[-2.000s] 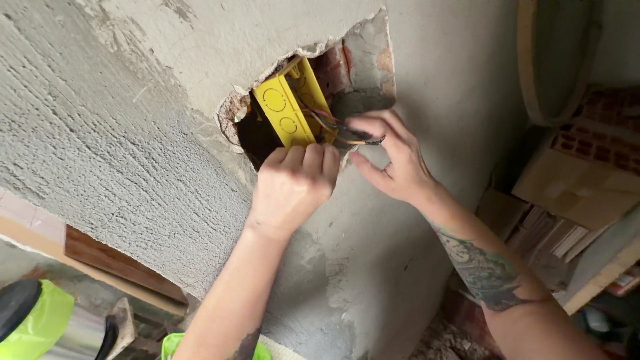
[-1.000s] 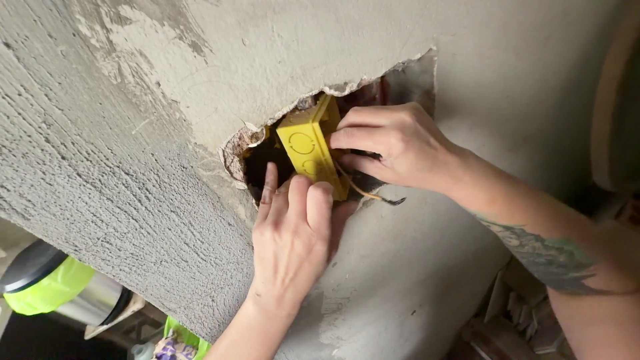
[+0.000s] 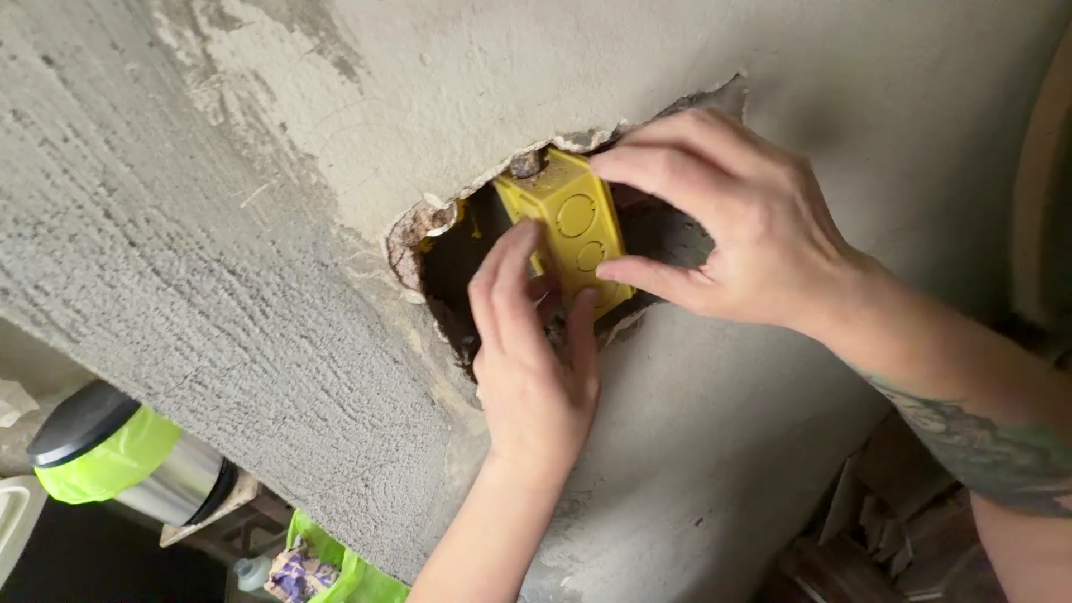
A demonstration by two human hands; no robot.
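Note:
A yellow plastic electrical box [image 3: 576, 219] sits tilted in a rough hole [image 3: 456, 276] broken in the plastered wall, with round knockouts on the side that shows. My left hand [image 3: 536, 352] reaches up from below, its fingers around the lower left part of the box. My right hand [image 3: 745, 218] is at the box's right side, index fingertip by the upper edge and thumb by the lower knockout. Both hands hold the box between their fingers. The inside of the box and any wires are hidden from this angle.
Grey plastered wall [image 3: 837, 352] surrounds the hole, its rim jagged. At lower left stand a steel bin [image 3: 172, 477] with a black lid and green liner, and a green bag [image 3: 360, 578]. Broken rubble and boards [image 3: 879, 519] lie at lower right.
The yellow box has turned, so a different side with knockouts shows. My right hand has gone from the wires, seen two seconds ago, to the box. The view has come closer.

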